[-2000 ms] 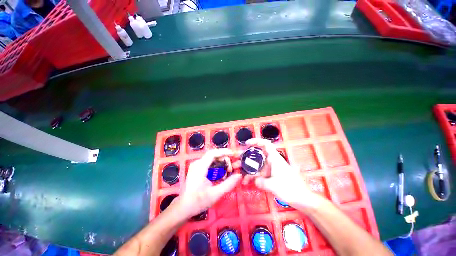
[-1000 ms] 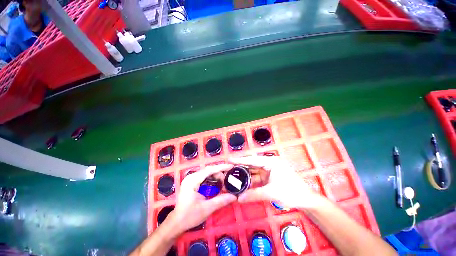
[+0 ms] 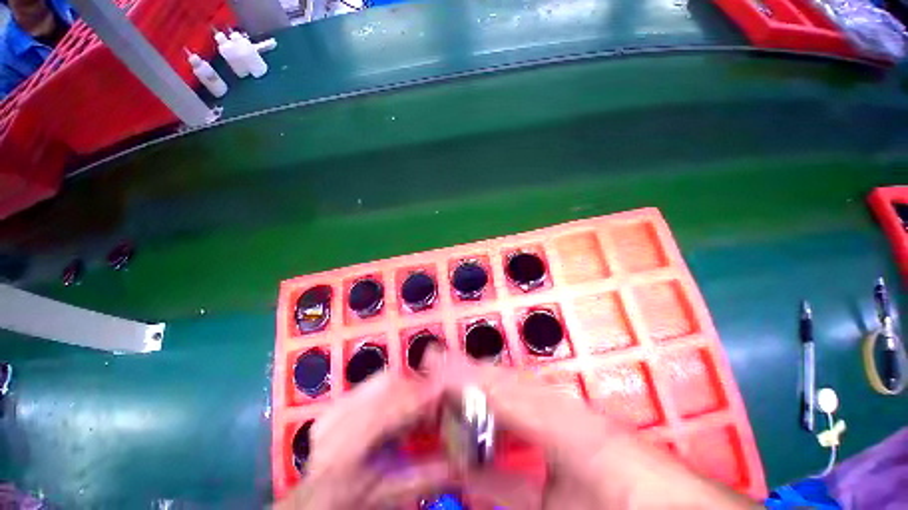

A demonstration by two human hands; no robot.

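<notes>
My left hand (image 3: 383, 433) and my right hand (image 3: 567, 433) are close together over the red compartment tray (image 3: 682, 339), both blurred. A round watch unit (image 3: 473, 423) is tilted between them, at my right hand's fingers, with a bright streak on its face. A purple-blue tint shows by my left palm; whether that hand holds a unit is unclear. Dark round watch units (image 3: 418, 290) sit in the two back rows. A blue-lit patch (image 3: 441, 502) shows below my hands at the picture's edge. My hands hide the tray's front middle.
Two dark units (image 3: 119, 255) lie on the green surface (image 3: 398, 189) at left. A white post (image 3: 85, 319) stands left. Red stacked trays (image 3: 149, 60) and white bottles (image 3: 242, 54) are back left. A pen (image 3: 806, 364), yellow ring (image 3: 884, 362) and white disc on a lead (image 3: 827, 400) lie right.
My hands have moved down toward the front of the view, uncovering the second-row units. The unit between them has turned from face-up to nearly edge-on. The view has shifted.
</notes>
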